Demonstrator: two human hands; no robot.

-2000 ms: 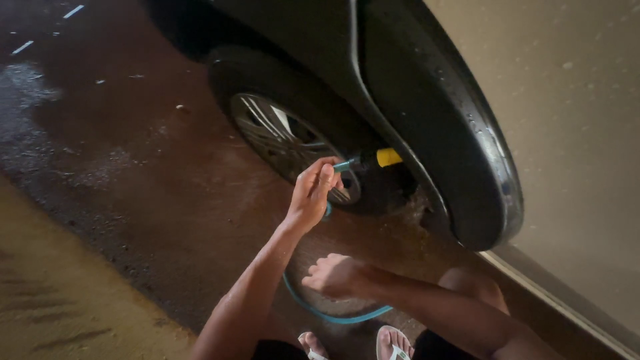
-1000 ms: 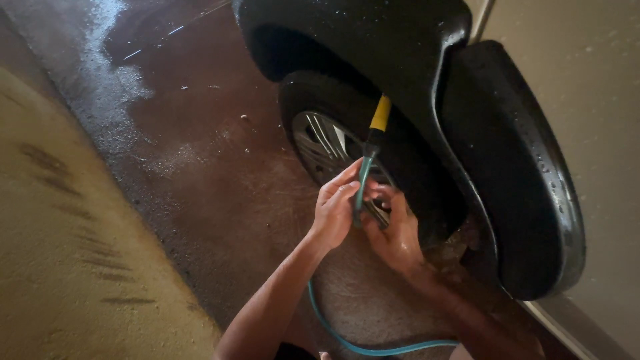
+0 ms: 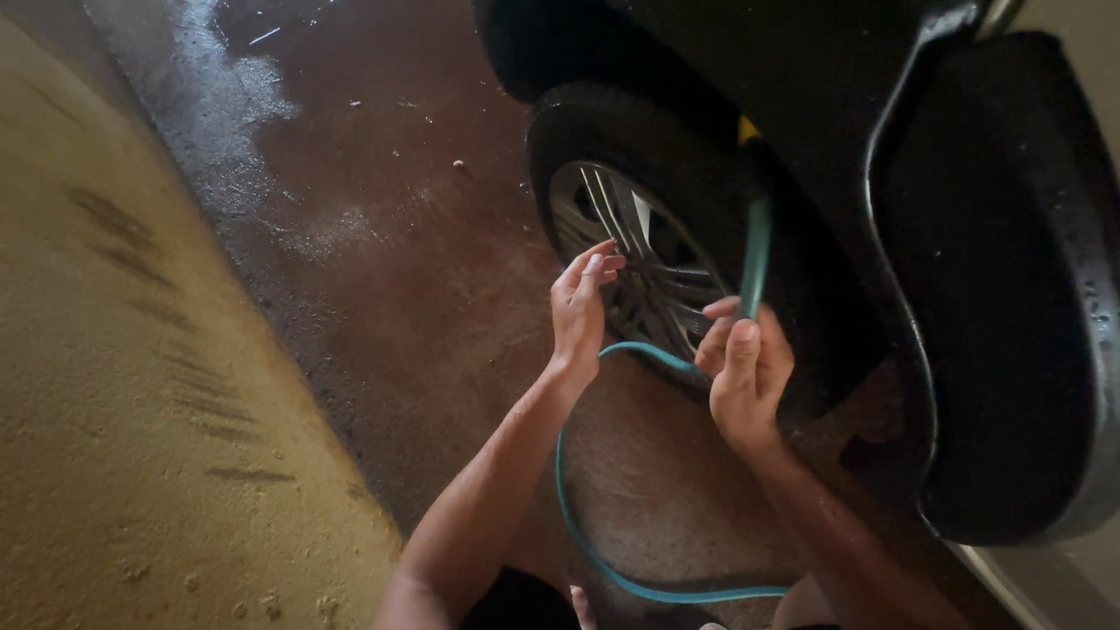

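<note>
My right hand (image 3: 748,367) grips a teal hose (image 3: 756,262) near its upper end, which rises toward the wheel arch. A dark nozzle with a yellow part (image 3: 748,129) sits at the top of the hose, in front of the tire and largely lost in shadow. My left hand (image 3: 581,302) is off the hose, fingers loosely curled and apart, in front of the alloy wheel (image 3: 643,236). From my right hand the hose loops behind my left wrist, down to the floor and toward my right leg. The black tire (image 3: 630,122) surrounds the wheel.
Above and to the right are the car's black fender trim (image 3: 1006,306) and light body panel. A yellowish wall (image 3: 157,376) with dark scuffs runs along the left. The reddish floor (image 3: 394,262) is wet in places. My feet and knees are at the bottom edge.
Two seconds ago my left hand held the hose and my right was lower, apart from it. Both hands met at the hose one second ago; now my left has let go and my right holds it.
</note>
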